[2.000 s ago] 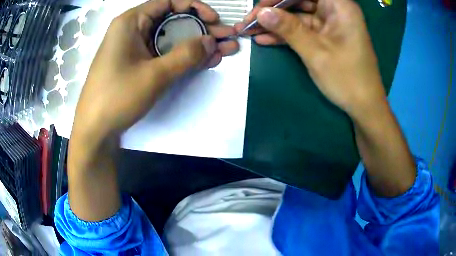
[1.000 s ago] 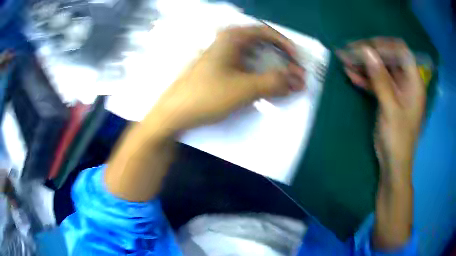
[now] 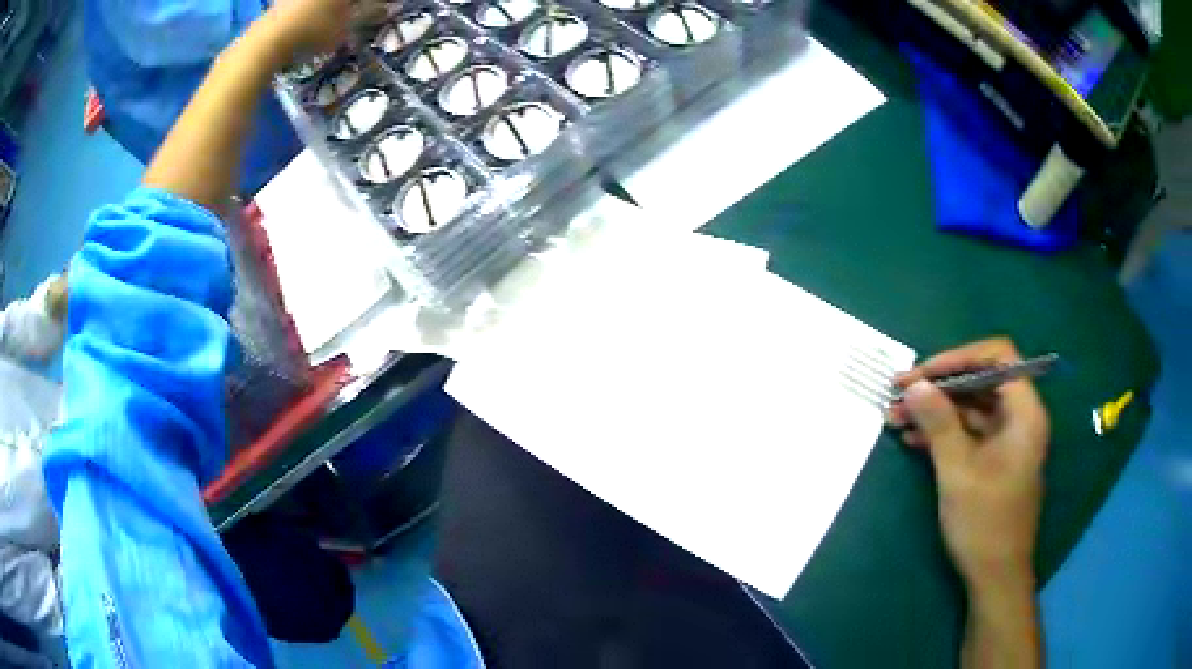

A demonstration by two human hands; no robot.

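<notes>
My right hand (image 3: 974,438) holds slim grey tweezers (image 3: 987,378) at the right edge of the white backing sheet (image 3: 680,405). Their tip end is by fine grey strips (image 3: 868,376). My left hand (image 3: 314,24) is stretched to the far left corner of a stack of clear blister trays (image 3: 575,105), near the top edge of the picture. Its fingers are blurred and dark there, and I cannot tell if it holds anything. The trays' round pockets hold white discs (image 3: 431,200), each crossed by a dark bar.
A small yellow-headed item (image 3: 1114,412) lies at the bench's right edge. A blue cloth or sheet (image 3: 967,163), a white cylinder (image 3: 1050,187) and a dark device (image 3: 1033,52) are upper right. A red edge (image 3: 277,425) is left of the sheet. A person's blue clothing (image 3: 170,65) shows upper left.
The view has swung left and outward. My left hand has moved from over the sheet to the trays; the round part it held is not distinguishable now. My right hand's tweezers are at the strips.
</notes>
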